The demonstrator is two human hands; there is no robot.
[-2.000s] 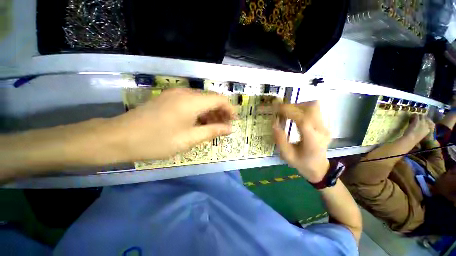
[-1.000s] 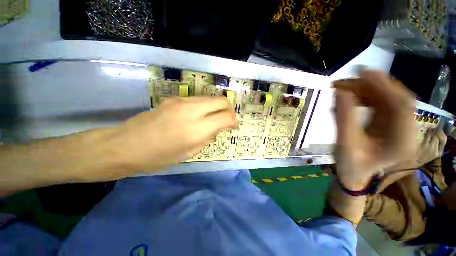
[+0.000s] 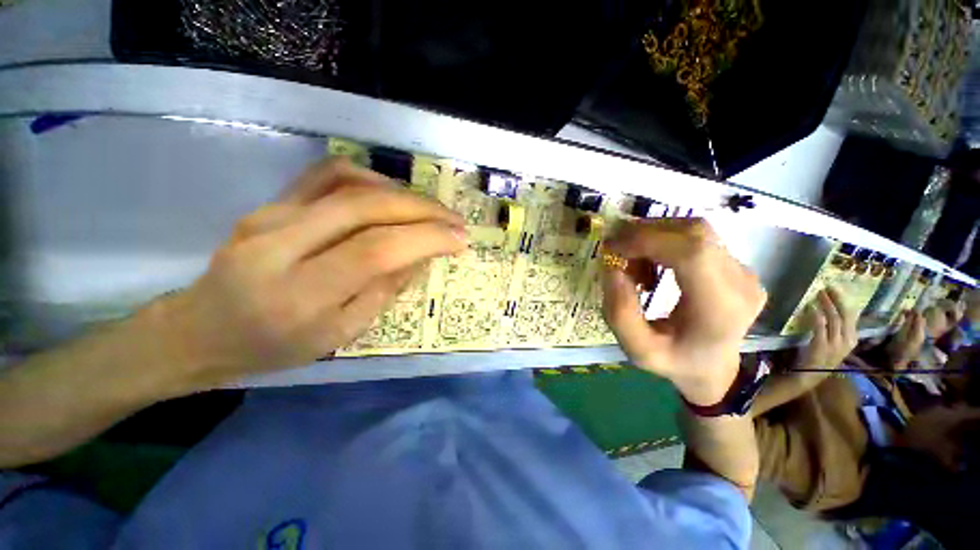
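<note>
A cream PCB panel (image 3: 473,306) of narrow boards lies in the track in front of me. Black components (image 3: 500,183) stand along its far edge, with yellow box capacitors (image 3: 516,222) just nearer. My left hand (image 3: 312,269) is over the panel's left part, fingertips close to the board surface; whether they hold anything is hidden. My right hand (image 3: 682,295) is at the panel's right end, thumb and fingers around a small orange-brown ring, a toroidal inductor (image 3: 615,261), at the board. A maroon wrist strap (image 3: 736,392) is on my right wrist.
Behind the track are a bin of silver leaded parts (image 3: 263,32), a dark middle bin (image 3: 462,64) and a coil bin (image 3: 704,48). A blue pen-like stick (image 3: 56,121) lies at left. Stacked trays (image 3: 908,70) stand far right. Another worker's hand (image 3: 830,328) is over boards at right.
My right hand has come back left from beside the coil bin to the panel's right end, now with an orange ring. My left hand has shifted left. The view has shifted slightly.
</note>
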